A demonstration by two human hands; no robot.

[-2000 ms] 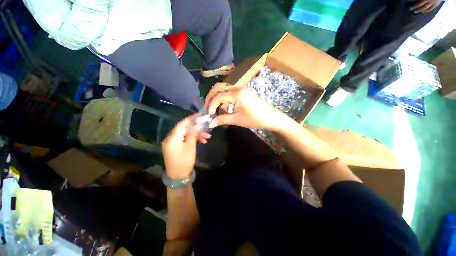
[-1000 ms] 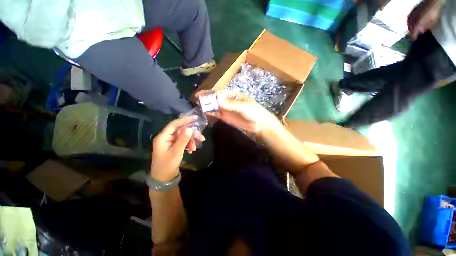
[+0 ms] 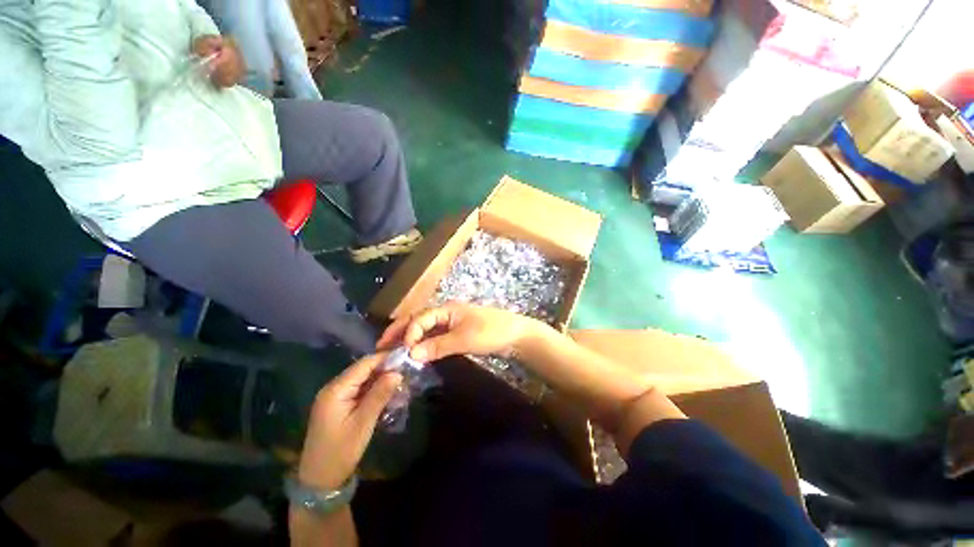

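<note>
My left hand (image 3: pixel 347 411) pinches a small crinkled clear poly bag (image 3: pixel 395 404) that hangs below its fingertips. My right hand (image 3: pixel 457 329) touches it from the right, its fingertips on a small pale piece (image 3: pixel 404 361) at the top of the film. Whether the pale piece is inside the bag or at its mouth I cannot tell. An open cardboard carton (image 3: pixel 582 230) heaped with shiny clear pieces (image 3: pixel 502 280) stands just beyond my right hand. A second open carton (image 3: pixel 737 427) is beside my right arm, with a few clear pieces showing.
A seated person (image 3: pixel 160 118) on a red stool (image 3: pixel 292 205) is at the upper left. A pale plastic stool (image 3: pixel 107 397) is at the left. Blue-and-tan striped stacks (image 3: pixel 609 75), a clear-wrapped stack (image 3: pixel 732 221) and cardboard boxes (image 3: pixel 817 190) stand on the green floor at the upper right.
The view has tilted up, showing more of the striped stacks and boxes. The pale piece in my right hand is now against the film. The standing person's legs have left the upper right.
</note>
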